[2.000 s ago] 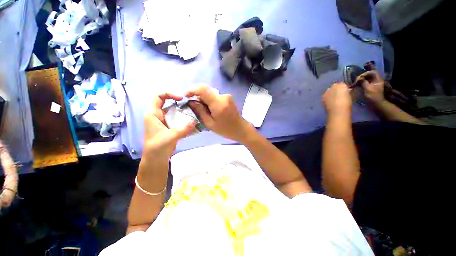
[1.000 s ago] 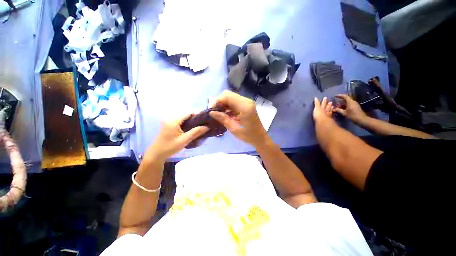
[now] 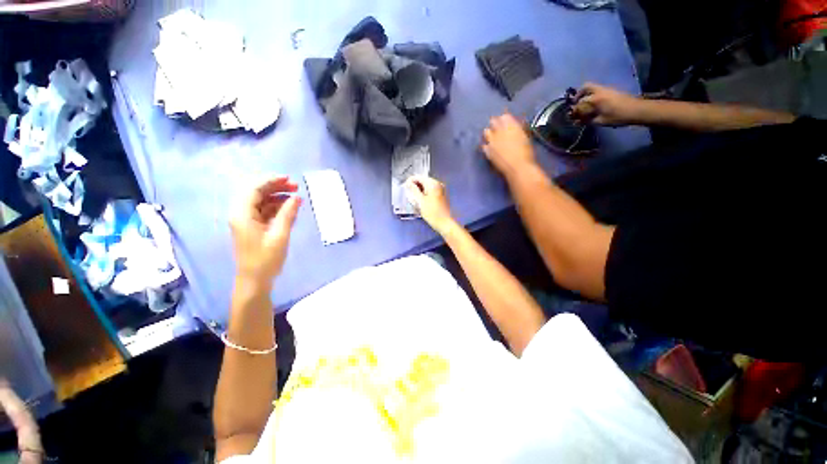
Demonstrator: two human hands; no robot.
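Observation:
A white rectangular piece [image 3: 330, 207] lies flat on the table in front of me. My left hand [image 3: 265, 227] is raised just left of it, fingers apart and curled, with nothing seen in it. My right hand [image 3: 428, 200] is at a small pile of white and grey pieces [image 3: 411, 167], its fingertips on the lower right part; whether they grip a piece cannot be told. A heap of curled dark grey pieces [image 3: 370, 91] lies just beyond that pile.
A stack of white pieces [image 3: 195, 68] lies at the back left. A flat grey stack [image 3: 510, 65] is at the right, near a neighbour's hand on an iron [image 3: 562, 125]. White offcuts [image 3: 56, 122] and a wooden board [image 3: 53, 299] are left of the table [image 3: 227, 172].
The dark piece held between both hands has left them, and a white rectangle now lies on the table. My hands have parted, the right reaching the small pile. The view has shifted right.

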